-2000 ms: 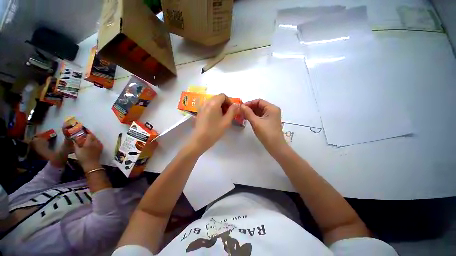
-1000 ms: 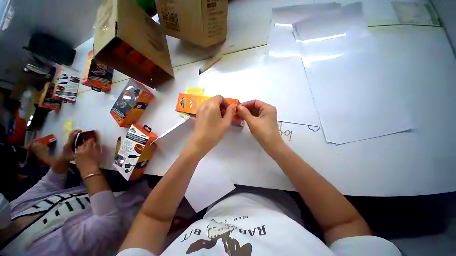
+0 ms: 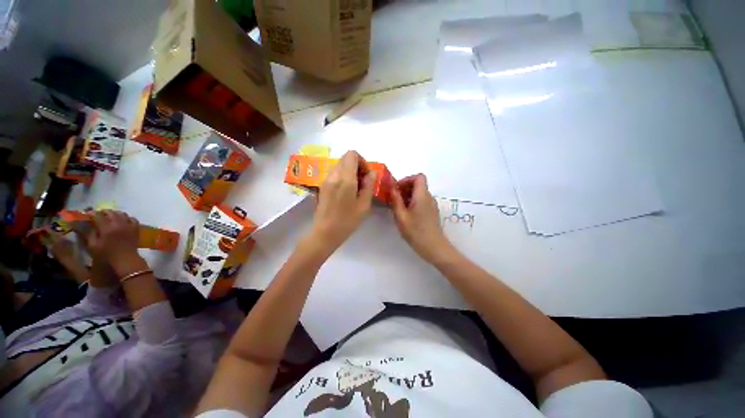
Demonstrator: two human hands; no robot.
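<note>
An orange retail box (image 3: pixel 307 170) lies on its side on the white tabletop in front of me. My left hand (image 3: pixel 343 196) holds it from above near its right part. My right hand (image 3: pixel 417 214) has its fingertips at the box's right end; whether they pinch a sticker is too small to tell. A white sticker sheet (image 3: pixel 341 298) lies at the table's near edge below my left forearm, and a raised white strip shows left of my wrist. A yellow paper scrap (image 3: pixel 315 151) lies behind the box.
Retail boxes (image 3: pixel 214 170) stand at the left, one with a white back panel (image 3: pixel 214 251). An open brown carton (image 3: pixel 214 73) and another carton (image 3: pixel 318 37) stand at the far side. Large glossy sheets (image 3: pixel 580 139) lie at right. A co-worker's hands (image 3: pixel 114 233) hold an orange box.
My right hand has moved slightly down, and its fingers have shifted around the box's right end. The co-worker's hands have moved left, and a long orange box shows there.
</note>
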